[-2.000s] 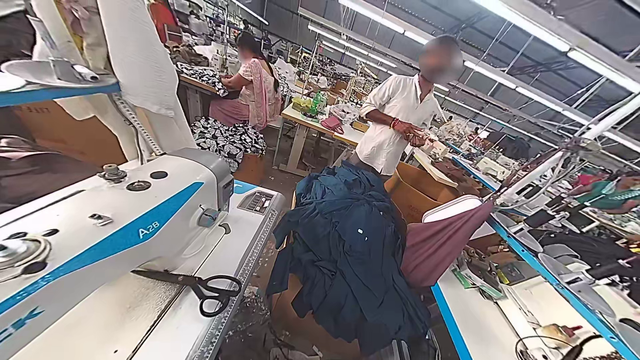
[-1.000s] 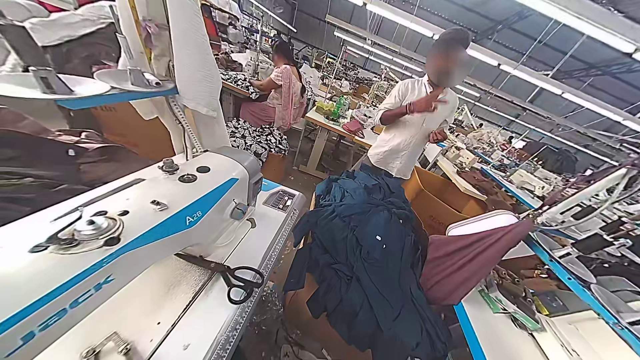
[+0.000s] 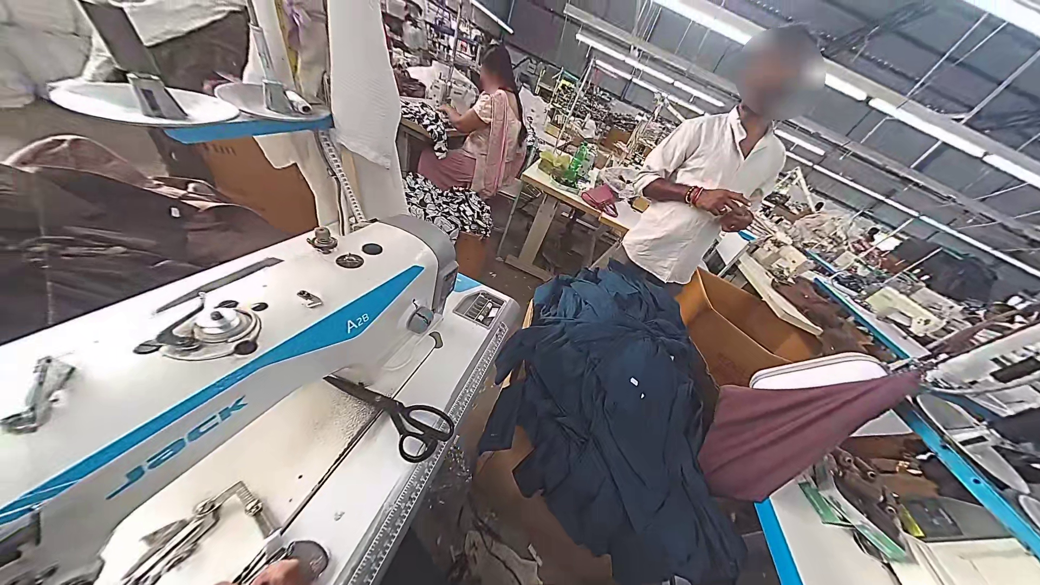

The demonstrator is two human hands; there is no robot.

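At the bottom edge, a few fingers of what looks like my right hand [image 3: 280,572] show beside a dark round part on the bed of a white and blue Jack sewing machine [image 3: 325,317]. The rest of that hand is cut off, so its grip is hidden. My left hand is out of view. Black-handled scissors [image 3: 410,422] lie on the machine table, blades under the machine arm. A metal attachment [image 3: 195,524] rests on the bed near the fingers. To the right, dark blue fabric pieces [image 3: 609,390] are heaped over a brown carton [image 3: 520,496].
A person in a white shirt [image 3: 707,187] stands behind the blue heap, hands together. Another person [image 3: 496,130] sits at a table farther back, beside black-and-white printed fabric [image 3: 447,203]. An open carton [image 3: 731,325], maroon cloth [image 3: 796,431] and another worktable [image 3: 800,528] are at right.
The standing person's raised hand has come down to the other hand at the waist. Fingers now show at the bottom edge. The view has shifted left.
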